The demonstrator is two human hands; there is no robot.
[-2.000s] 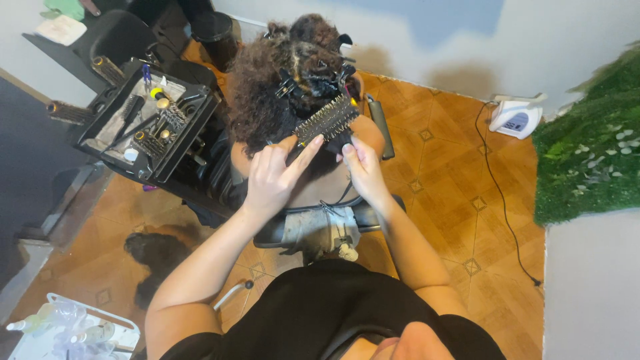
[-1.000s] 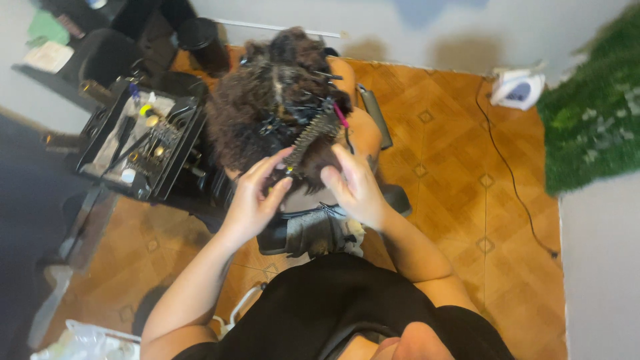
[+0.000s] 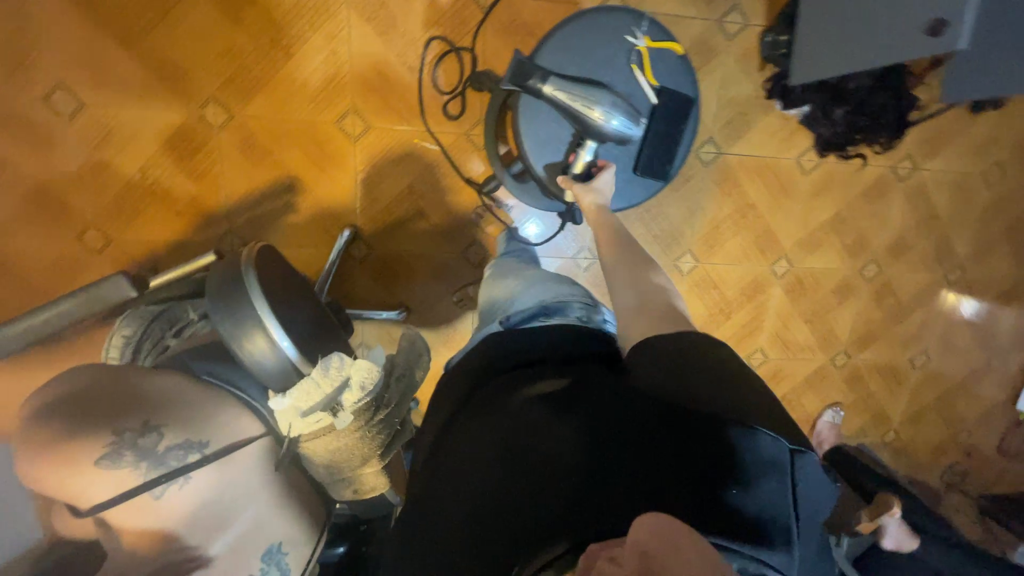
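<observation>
My right hand (image 3: 590, 186) is closed around the handle of a silver and black hair dryer (image 3: 594, 108). The dryer lies over a round black stool seat (image 3: 560, 52), its nozzle toward the upper left. Beside it on the seat are a black rectangular object (image 3: 666, 134), perhaps a phone, and pliers with yellow handles (image 3: 650, 64). A black cord (image 3: 426, 100) loops on the floor left of the stool. My left hand is out of view.
A seated person's tattooed back (image 3: 160, 456) is at lower left, beside a black chair part (image 3: 276, 312) and a beige bundle (image 3: 340, 424). Dark curly hair (image 3: 860, 112) hangs at upper right. Another person's foot (image 3: 828, 428) is at lower right.
The view has swung from the seated person's hair to the stool. The round hairbrush, earlier at both hands, is out of view; my right hand now grips the hair dryer.
</observation>
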